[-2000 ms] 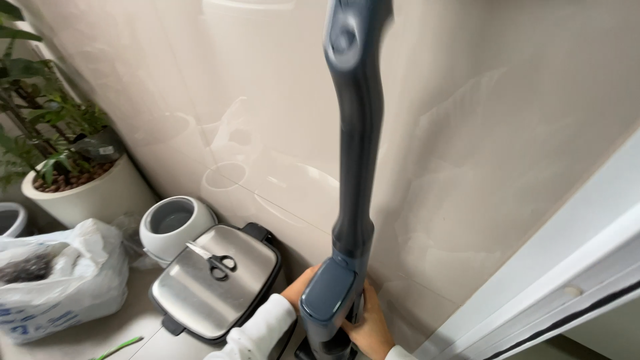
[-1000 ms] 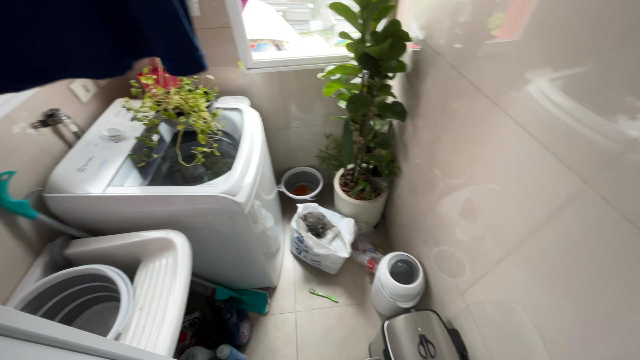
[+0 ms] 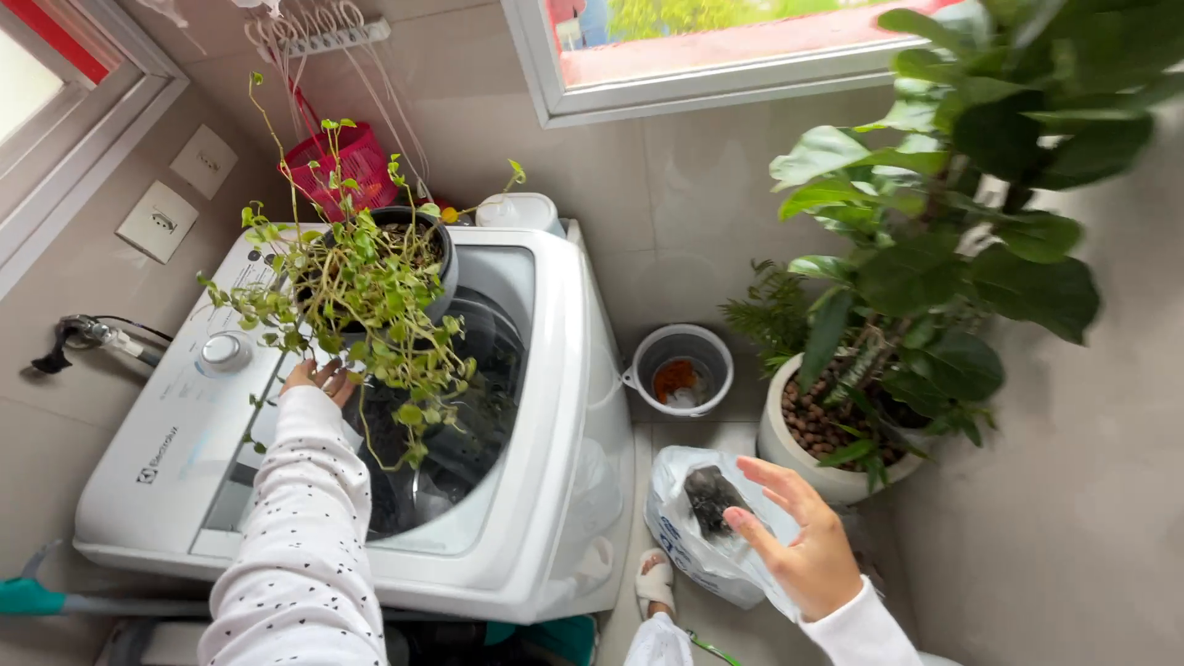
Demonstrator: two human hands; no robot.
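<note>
My left hand [image 3: 321, 379] reaches under the leaves of a trailing potted plant [image 3: 379, 305], at the near side of its dark pot; the foliage hides part of the fingers, so its grip cannot be told. That pot stands on the top-loading washing machine [image 3: 546, 555], over the edge of the glass lid [image 3: 499, 370]. My right hand [image 3: 805, 546] is raised with fingers spread and nothing in it, above a white plastic bag [image 3: 684, 546] that holds a dark grey clump [image 3: 710, 499].
On the floor behind the bag stand a grey bucket [image 3: 683, 370] and a leafy plant in a white planter [image 3: 786, 444]. A pink basket [image 3: 347, 166] sits behind the machine's plant. At left are a tap [image 3: 79, 338] and a teal-ended pole [image 3: 32, 597]. A sandaled foot [image 3: 655, 581] is beside the bag.
Two seconds ago both hands were at a dark blue stick-like appliance, which is out of view now. My left hand is now at the potted plant, my right hand raised. The view has swung to the washing machine.
</note>
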